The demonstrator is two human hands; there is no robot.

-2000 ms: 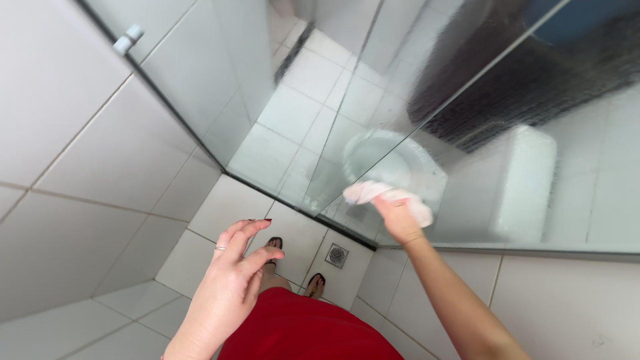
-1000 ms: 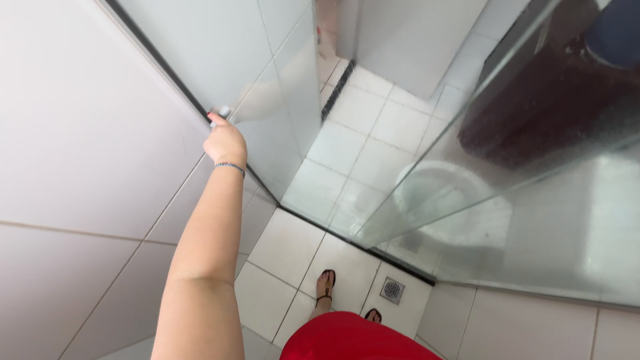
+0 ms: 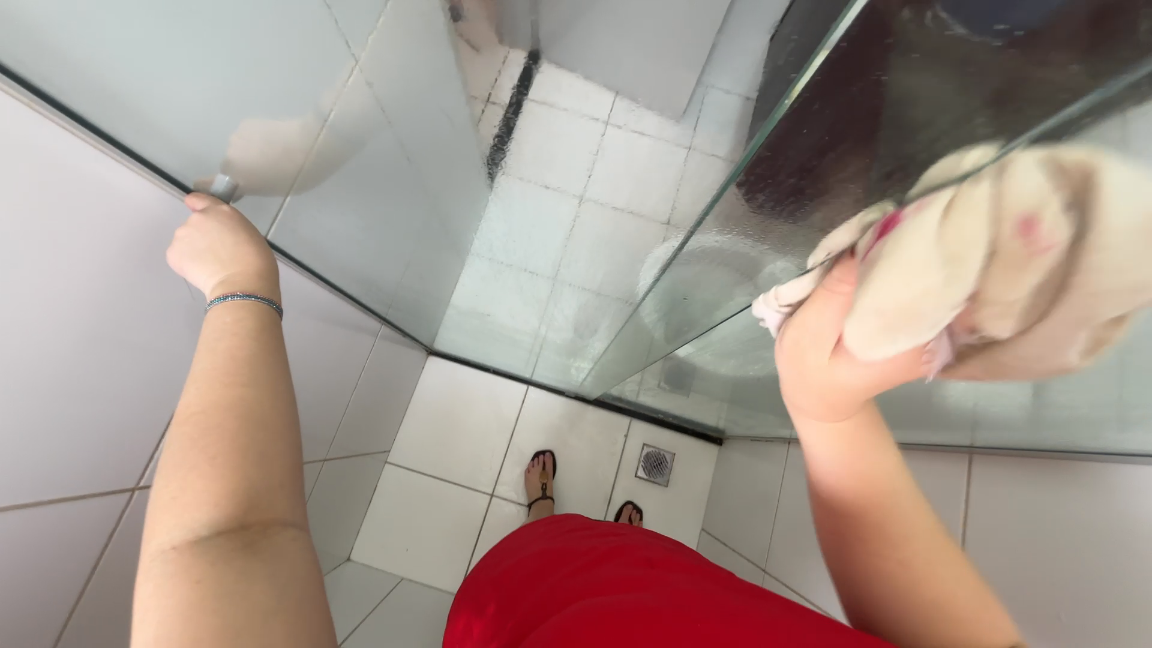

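Observation:
My left hand (image 3: 220, 245), with a beaded bracelet at the wrist, has its fingers closed on a small metal knob (image 3: 222, 188) by the dark edge of a glass panel (image 3: 378, 180) on the left. A bunched cream cloth (image 3: 999, 261) with pinkish-red marks is gripped in my right hand (image 3: 823, 346). That hand and the cloth are at the glass shower panel (image 3: 864, 396) on the right, about its upright edge; the cloth is partly blurred. Whether it presses on the glass I cannot tell.
White tiled walls (image 3: 81, 360) stand on both sides. Below are floor tiles (image 3: 454, 418) with a square metal drain (image 3: 655, 464) and my sandaled feet (image 3: 541, 475). A dark bottom track (image 3: 661, 418) runs under the glass. Through the panels a toilet (image 3: 711, 288) shows dimly.
My left hand, apart from the knob two seconds ago, was at it one second ago and stays there. My right hand, out of view one second ago, is back in view with the cloth.

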